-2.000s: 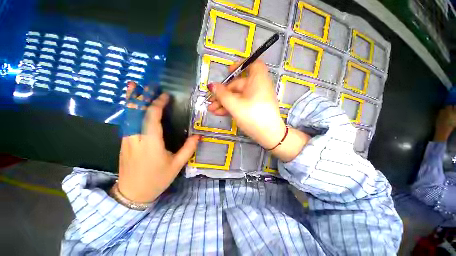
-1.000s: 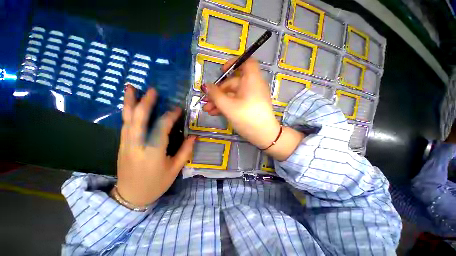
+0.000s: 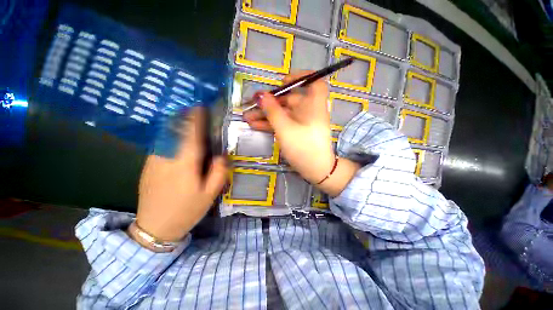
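My right hand (image 3: 297,124) holds dark tweezers (image 3: 312,77) like a pen, their tip over the left column of the plastic pocket tray (image 3: 309,130). The tip is near the left edge of a yellow-edged frame (image 3: 264,51) column; whether it holds a piece cannot be told. My left hand (image 3: 179,181) is blurred, its fingers over or under the right end of the blue carrier film (image 3: 88,112). The film carries rows of small white adhesive pieces (image 3: 119,86). Whether the left fingers grip the film cannot be told.
The tray lies on a dark bench (image 3: 479,127) with more yellow-edged frames in its pockets. More blue sheet (image 3: 15,60) shows at the far left. A pale rail (image 3: 449,18) runs at the upper right. Another person's sleeve (image 3: 530,224) shows at the right edge.
The blue film and its rows have shifted right and tilted. My left hand has moved over the film's right end. The tweezers lie flatter, with their tip slightly higher along the tray's left edge.
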